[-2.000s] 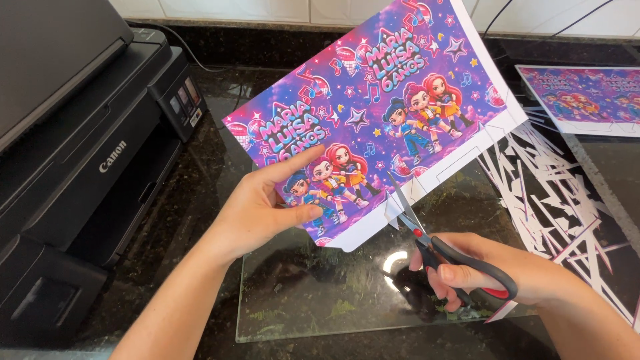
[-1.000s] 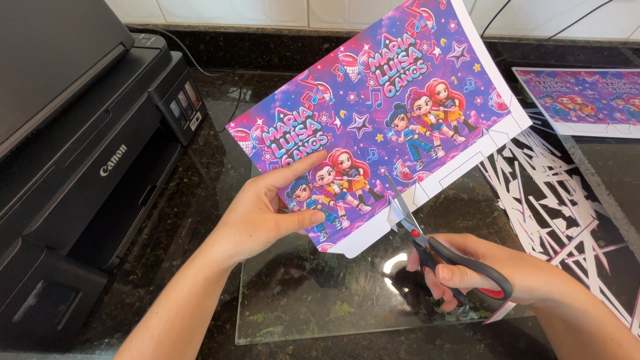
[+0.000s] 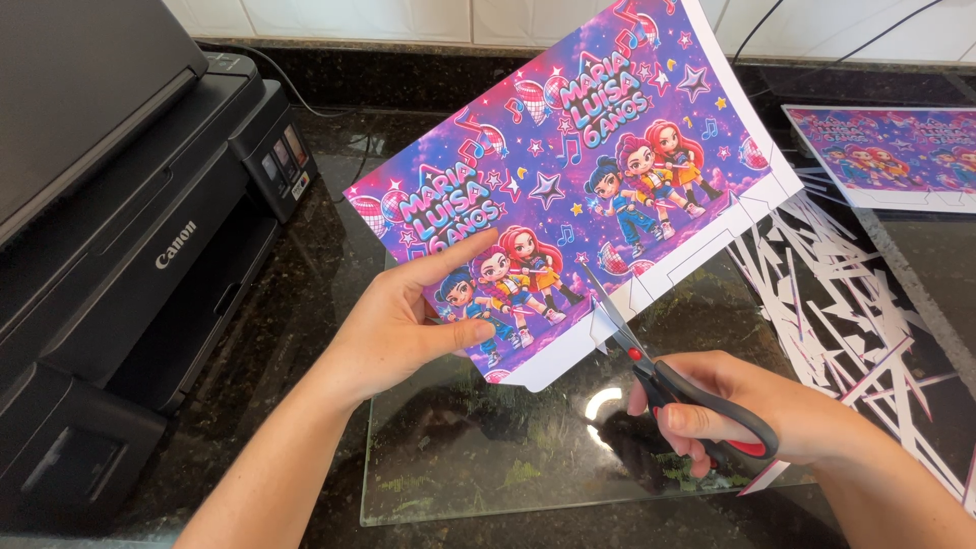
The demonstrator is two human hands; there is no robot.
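A printed paper sheet with cartoon figures and a white tabbed margin is held tilted above a glass board. My left hand pinches its lower left part, thumb on the printed face, the other fingers partly hidden behind. In my right hand are scissors with black and red handles. Their blades lie at the sheet's lower edge, across the white margin, with the upper blade over the print. A small flap of paper hangs beside the blades.
A black Canon printer stands at the left with a cable behind it. Thin paper offcuts are heaped right of the glass board. Another printed sheet lies at the far right, near the tiled wall.
The scissors and my right hand keep nearly the same place at the sheet's lower edge. The sheet has shifted and tilted slightly in my left hand.
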